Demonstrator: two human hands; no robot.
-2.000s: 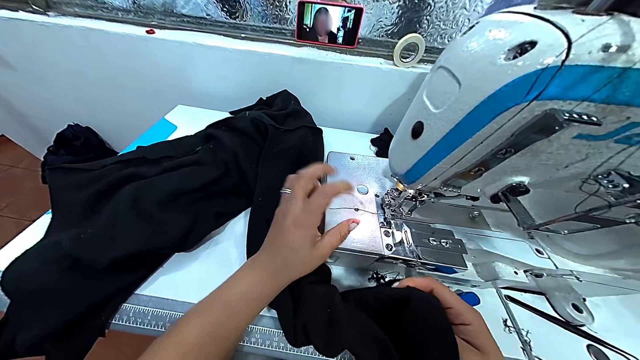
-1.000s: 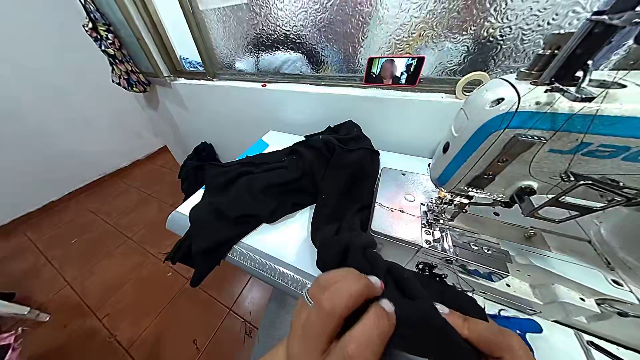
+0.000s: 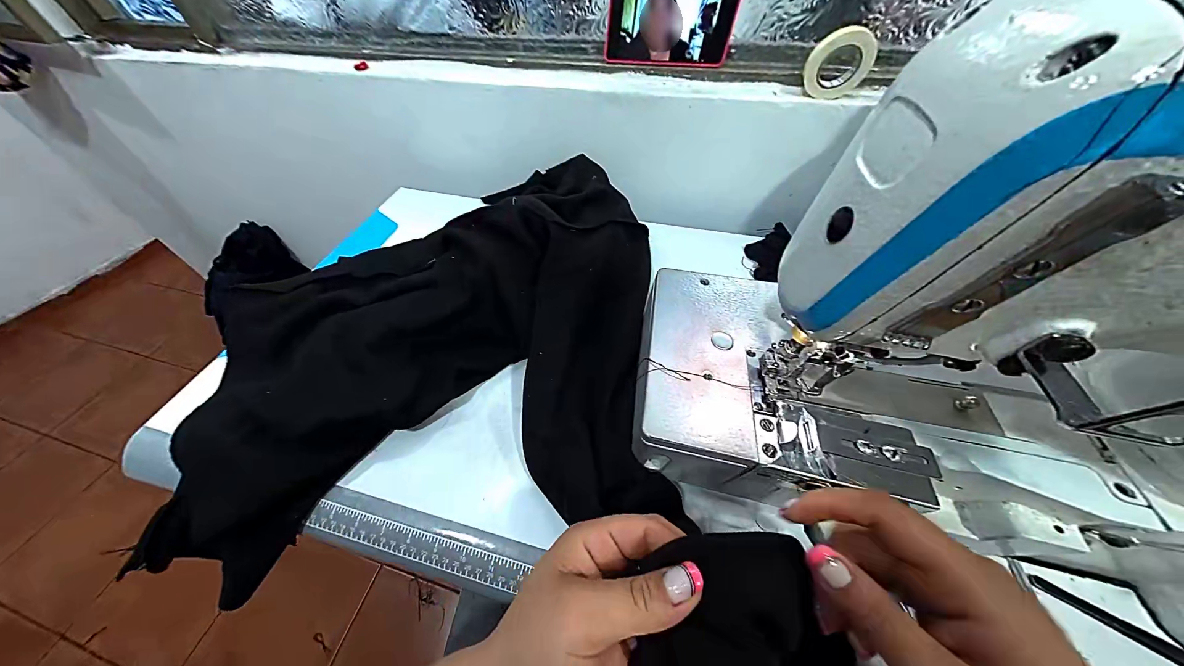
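A black fabric garment point(image 3: 370, 342) lies across the white sewing table, one long part running down the table to my hands. My left hand point(image 3: 610, 592) grips its near end between thumb and fingers. At the right edge of that same end is my right hand point(image 3: 897, 573), thumb and forefinger close together at the cloth; whether they pinch it is hard to tell. Beyond my hands stands an industrial sewing machine point(image 3: 925, 203) in white and blue. Loose threads lie on its metal bed plate point(image 3: 694, 388), left of the presser foot area.
A printed ruler point(image 3: 416, 546) runs along the table's front edge. Dark cloth point(image 3: 250, 264) bunches at the table's left corner, and a small black scrap point(image 3: 768, 252) sits behind the bed plate. On the sill are a phone point(image 3: 671, 32) and a tape roll point(image 3: 840, 63).
My left hand has come down from over the bed plate to the near end of the black cloth. The view has swung left and back again.
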